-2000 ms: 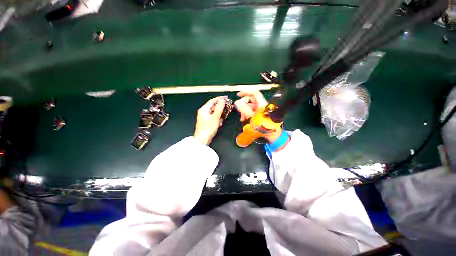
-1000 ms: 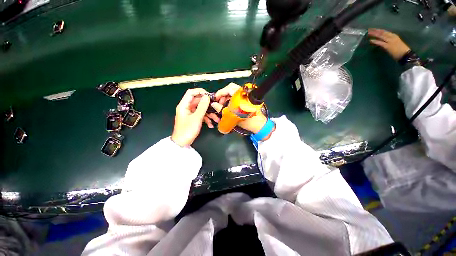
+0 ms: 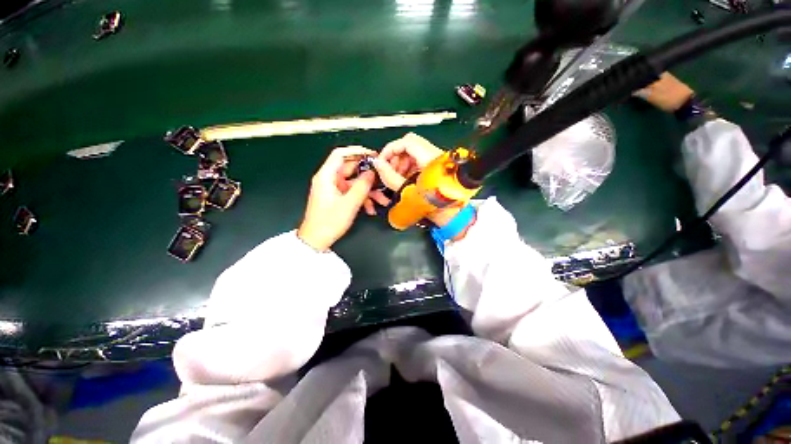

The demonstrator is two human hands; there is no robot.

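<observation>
My left hand (image 3: 334,198) pinches a small dark housing with a shiny rim (image 3: 365,165) between thumb and fingers, in front of me. My right hand (image 3: 415,158) is beside it, fingertips close to the housing. The orange electric screwdriver (image 3: 429,192) lies in my right hand, its thick black cable (image 3: 555,121) rising to the upper right. A blue wrist strap (image 3: 454,224) is on my right wrist. Whether a screw is at my fingertips is too small to tell.
Several dark housings (image 3: 192,200) lie clustered at left. A cream-yellow strip (image 3: 330,127) runs beyond my hands. One small part (image 3: 470,93) lies near its right end. A clear plastic bag (image 3: 574,160) is at right. Another person's hand (image 3: 666,91) reaches in behind it.
Another person's arm has entered from the right. The view has shifted, so the clustered housings appear further left. My hands have come closer together at the housing, the screwdriver still in my right hand.
</observation>
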